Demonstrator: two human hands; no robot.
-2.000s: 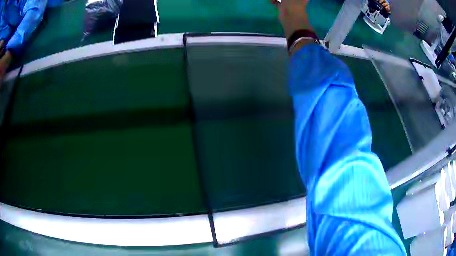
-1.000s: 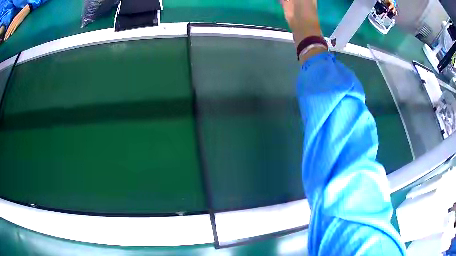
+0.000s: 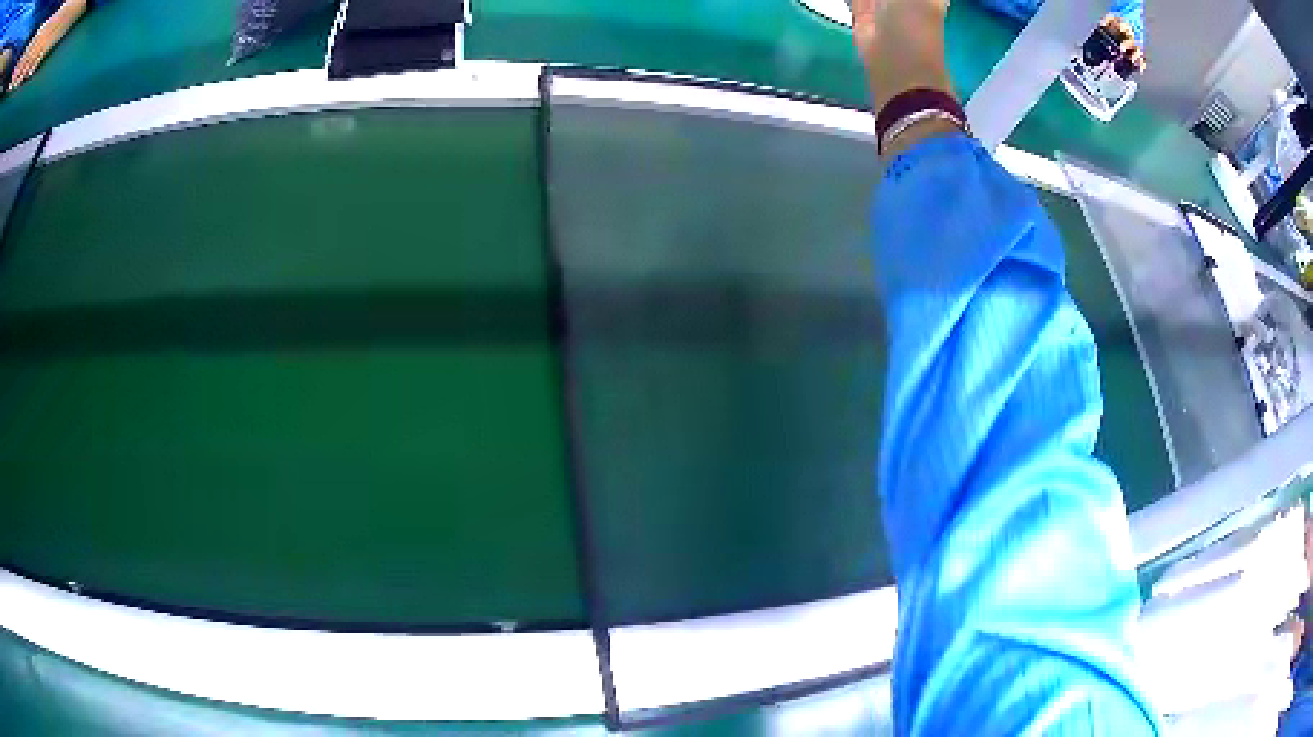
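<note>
My right arm in a blue sleeve reaches from the bottom right across the dark green conveyor (image 3: 288,461) to its far side. My right hand (image 3: 904,41) is at the top edge, bare, with a dark red band at the wrist. Its fingers are cut off by the picture's edge, so I cannot tell whether it holds anything. A white curved thing (image 3: 828,9) shows just left of it, mostly cut off. My left hand is not in view.
White rails edge the conveyor. A black tray-like thing (image 3: 396,41) and a plastic bag (image 3: 259,26) lie at the back. Another person's hand (image 3: 51,51) is top left; another, top right, touches a white-framed unit (image 3: 1100,79). White panels (image 3: 1224,634) stand lower right.
My right hand and forearm have moved slightly right. A white curved thing now shows beside the hand. The view has shifted a little, and the person at top left shows less.
</note>
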